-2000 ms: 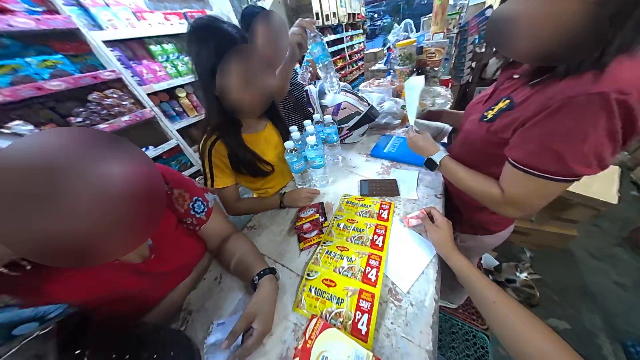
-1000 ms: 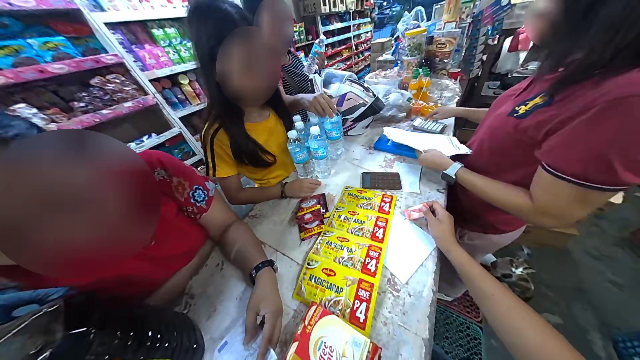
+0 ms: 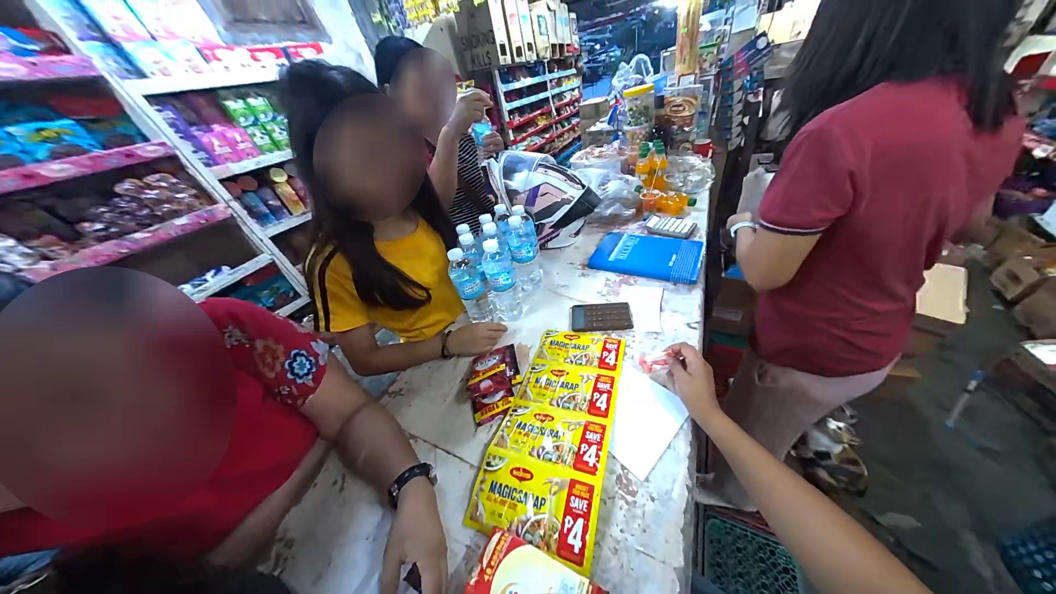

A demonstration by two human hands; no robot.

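Note:
My right hand [image 3: 691,381] rests at the right edge of the worn white counter [image 3: 429,412], its fingers closed on a small pink-and-white wrapper [image 3: 656,361]. Beneath and beside it lies a sheet of white paper [image 3: 648,429]. Left of the paper runs a strip of yellow Maggi seasoning sachets [image 3: 549,429], with dark red sachets [image 3: 492,384] against its left side. A red and cream packet [image 3: 528,569] overlaps the strip's near end. Beyond the strip lies a dark calculator [image 3: 601,317]. My left hand is out of view.
Water bottles [image 3: 499,268], a blue notebook [image 3: 648,257], a second calculator [image 3: 670,226] and a helmet [image 3: 544,198] occupy the counter's far part. People sit along the left side; another person stands at the right, turned away. Stocked shelves [image 3: 165,165] line the left wall. A green crate [image 3: 747,553] is below the counter.
The person in the dark red shirt has turned away from the counter; the papers held over the blue notebook are gone from there. My right hand still holds the small wrapper.

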